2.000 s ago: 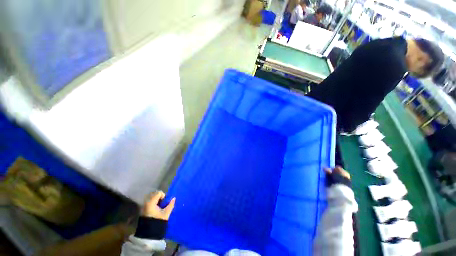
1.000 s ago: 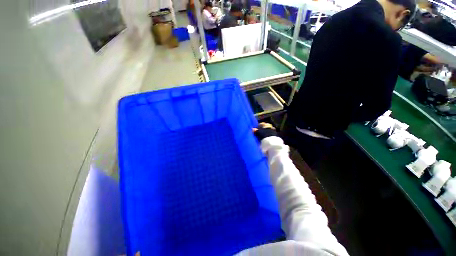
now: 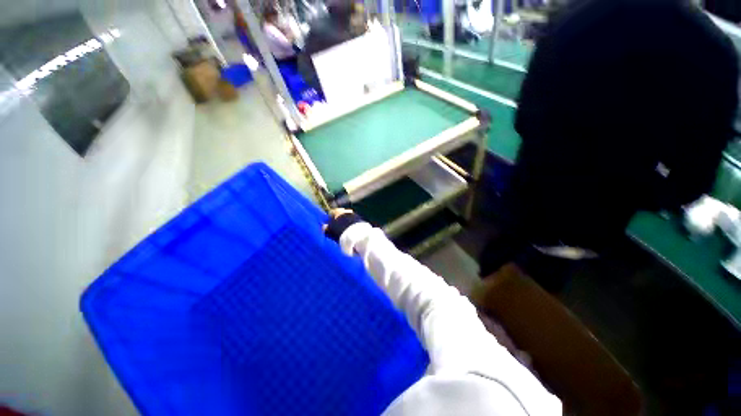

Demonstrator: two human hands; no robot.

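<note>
A large bright blue plastic crate (image 3: 301, 317) with a grid-pattern floor fills the lower left and centre. It is tilted and nothing shows inside it. My right hand (image 3: 340, 218), with a dark cuff and white sleeve, grips the crate's right rim near its far corner. The fingers are mostly hidden at the rim. My left hand is not in view.
A green-topped bench (image 3: 390, 134) with lower shelves stands just ahead. A person in black (image 3: 626, 130) stands close on the right, by the green conveyor (image 3: 691, 260) with white cameras (image 3: 715, 219). A brown carton (image 3: 561, 349) is at lower right. A wall (image 3: 49, 219) runs along the left.
The crate has swung left and tilted in view, with my right hand still on its rim. The green-topped bench and the person in black appear closer. My left hand has left the picture.
</note>
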